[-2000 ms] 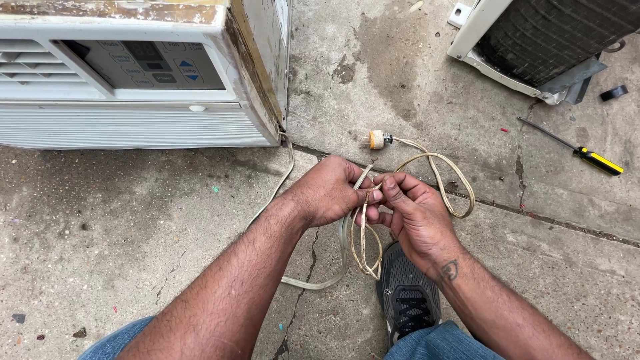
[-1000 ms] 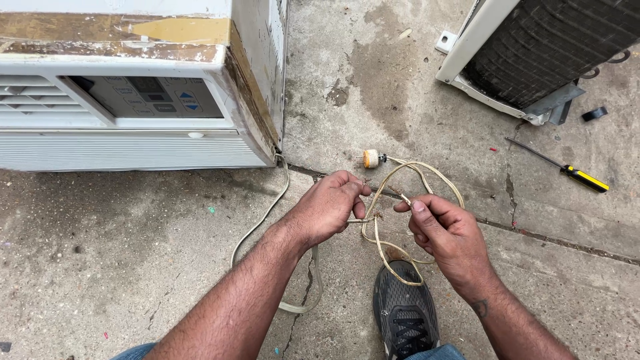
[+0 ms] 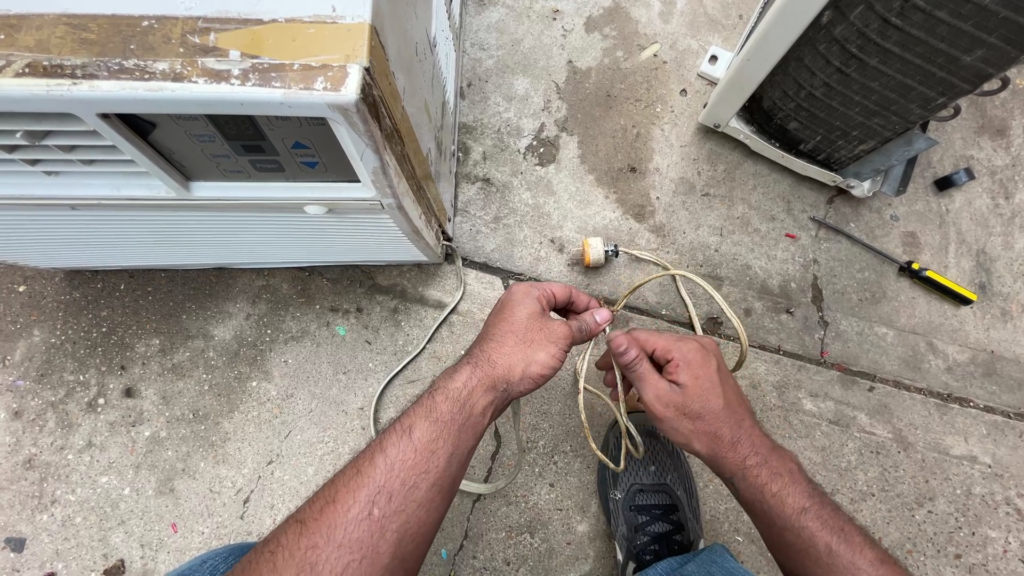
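Note:
My left hand (image 3: 540, 336) pinches a thin electrical cord between thumb and forefinger, where bare-looking ends meet. Just right of it, my right hand (image 3: 680, 384) has its fingers curled at the same cord. The yellowed two-strand cord (image 3: 740, 320) loops around my right hand and hangs over my shoe. It runs to a white and orange plug (image 3: 594, 252) on the concrete, prongs pointing left. A whitish cord (image 3: 412, 356) comes from the corner of the window air conditioner (image 3: 300, 232) and passes under my left forearm. My fingers partly hide the joint.
A second unit with dark condenser coils (image 3: 872, 80) stands at the upper right. Near it lie a roll of black tape (image 3: 954, 178) and a yellow-and-black screwdriver (image 3: 932, 282). My dark shoe (image 3: 652, 496) stands below my hands. A crack crosses the concrete.
My right hand has come close to my left; one second ago they were apart, with a length of cord between them. The cord loops have shifted around the right hand.

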